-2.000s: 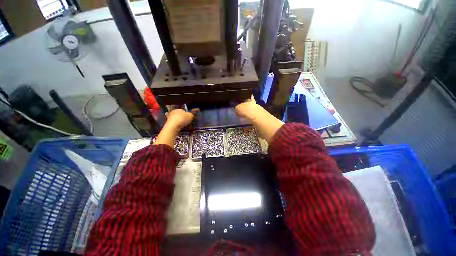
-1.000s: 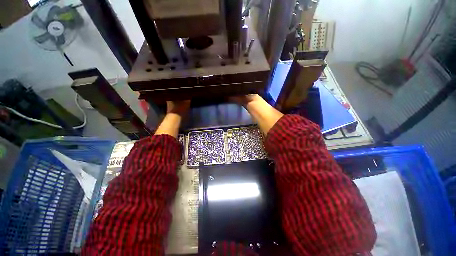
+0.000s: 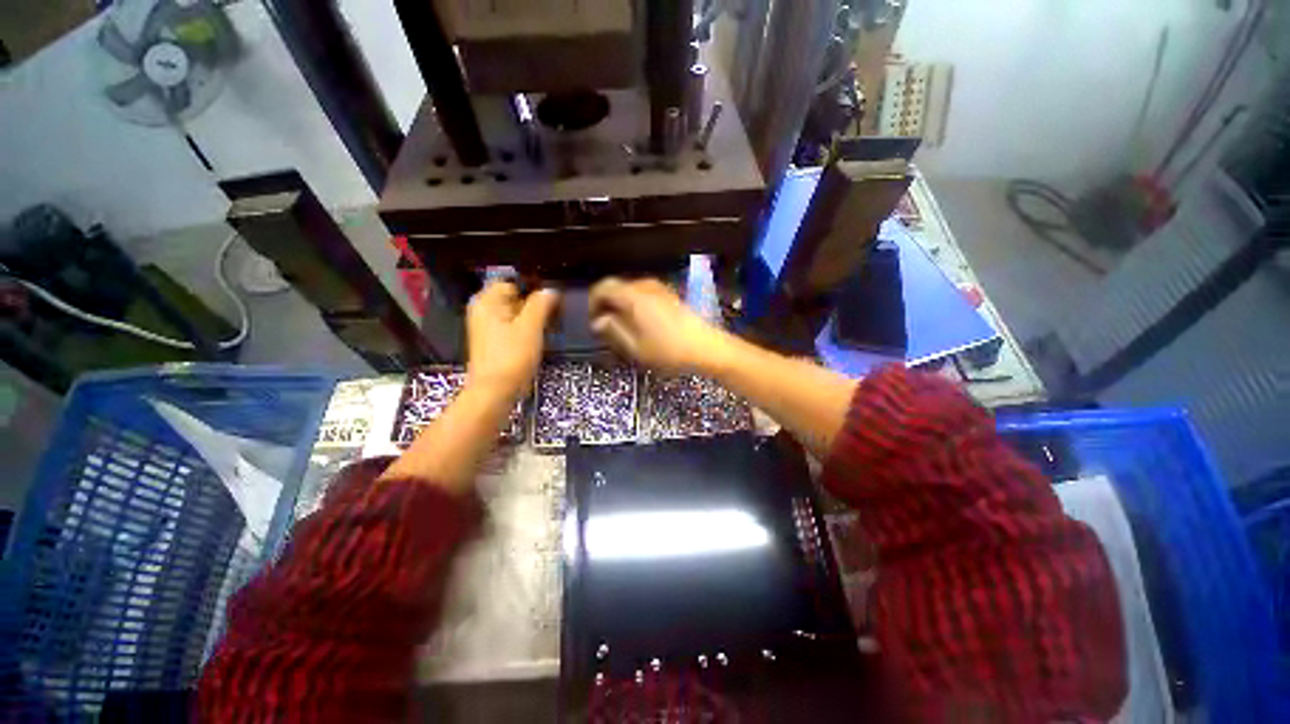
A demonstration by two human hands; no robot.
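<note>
My left hand (image 3: 509,328) is at the front of the press bed, fingers bent, below the thick die block (image 3: 573,205). My right hand (image 3: 644,323) is beside it, blurred. Whether either hand holds anything cannot be told. Part of the greyish press bed (image 3: 573,323) shows between them. Three trays of small silver fasteners (image 3: 586,403) lie side by side below the hands. A glossy black sheet-metal panel (image 3: 693,594) lies nearest me with a white glare stripe and several small silver fasteners along its near part.
A blue crate (image 3: 128,523) stands at left, another blue crate (image 3: 1217,566) at right with a white sheet (image 3: 1118,545). Dark angled posts flank the press, left (image 3: 318,269) and right (image 3: 849,219). A phone (image 3: 872,300) lies on a blue folder (image 3: 941,318). Newspaper (image 3: 495,580) lies under the panel.
Both hands have come out from under the die block towards me. My right hand has moved left, closer to my left hand. The left tray shows more fully.
</note>
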